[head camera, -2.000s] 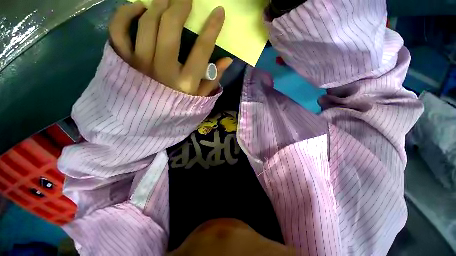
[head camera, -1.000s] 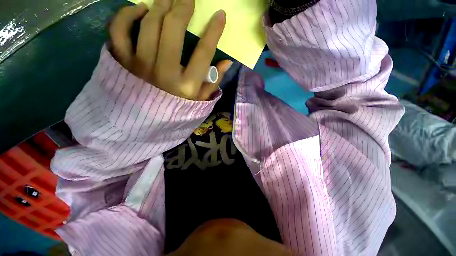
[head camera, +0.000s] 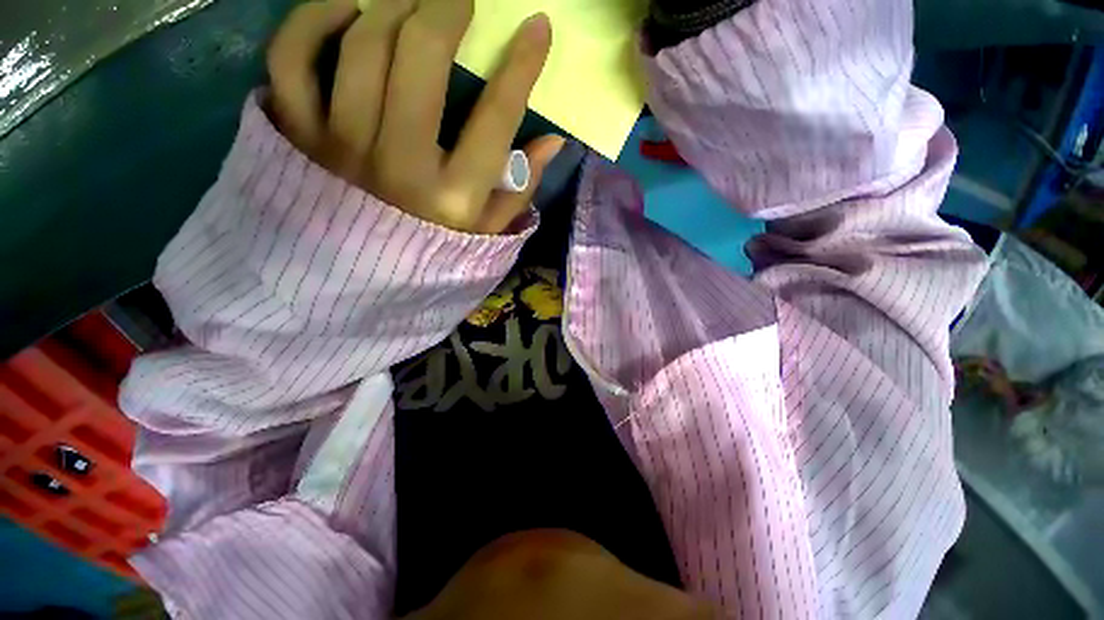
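The yellow paper lies at the top centre, cut off by the upper edge, its near corner pointing towards my lap. No marks show on its visible part. My left hand lies palm down over the paper's left side, fingers spread, their tips partly cut off by the upper edge. The white marker cap is tucked between its index finger and thumb, open round end outward. My right hand is beyond the top edge; only its pink striped sleeve and black cuff show. No marker is visible.
The dark green bench curves across the upper left, with glossy clear film at the corner. A red compartment tray with small black parts is at the lower left. A blue surface shows below the paper. Wrapped whitish material is at the right.
My left hand and the cap stay almost in place. The right sleeve has shifted slightly left since the oldest frame. The view of the tray and the wrapped material at the right has shifted.
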